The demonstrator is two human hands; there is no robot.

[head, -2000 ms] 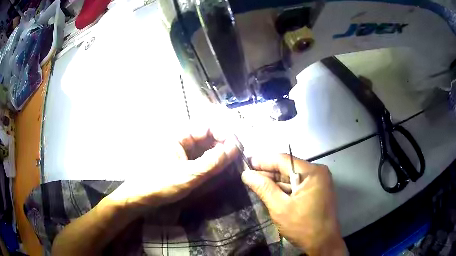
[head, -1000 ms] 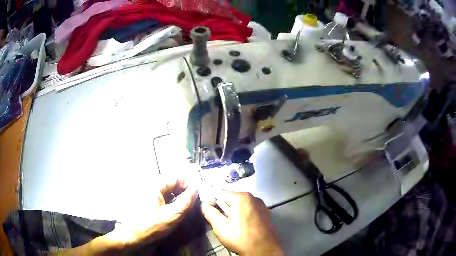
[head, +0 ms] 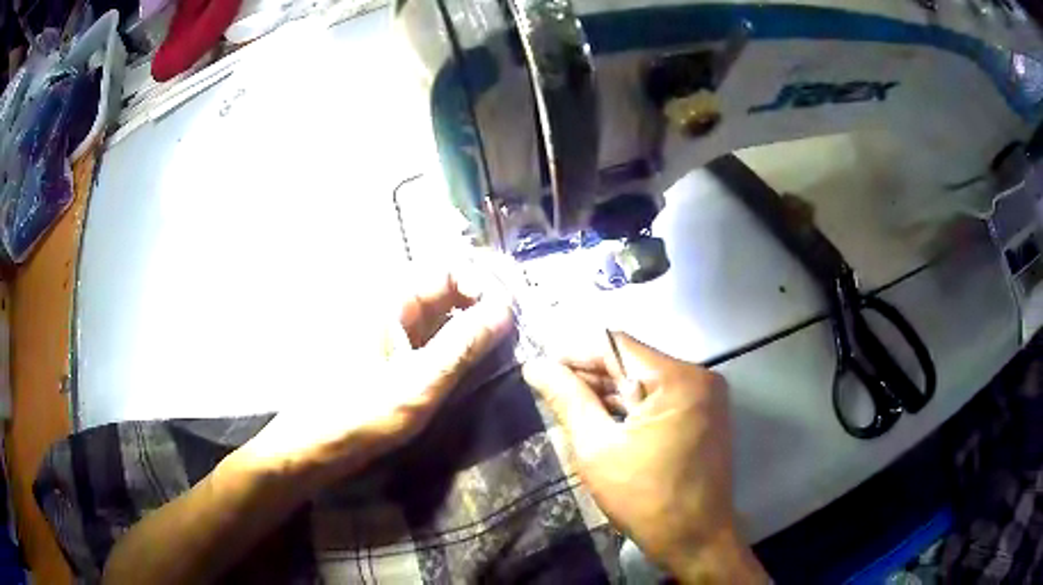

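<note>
Plaid cloth (head: 480, 503) in dark and white checks lies under both my forearms at the table's front edge; its upper edge is between my fingertips, washed out by glare. My left hand (head: 435, 354) pinches it with thumb and finger, just in front of the needle area. My right hand (head: 652, 446) pinches the same edge close beside it and also holds a thin dark pointed tool (head: 616, 354) between its fingers. The white sewing machine head (head: 618, 103) stands above and beyond my fingertips. Its needle is hidden by glare and the shiny metal guard (head: 560, 126).
Black-handled shears (head: 852, 331) lie on the white bed right of my right hand. An orange-brown board (head: 44, 343) runs along the left, with bagged items (head: 40, 160) on it. Red cloth (head: 194, 34) is at the back left. A blue bin (head: 892, 549) is below right.
The view swung back and up over the machine and came close again. Both hands stay together at the cloth edge. The shears keep their place on the bed.
</note>
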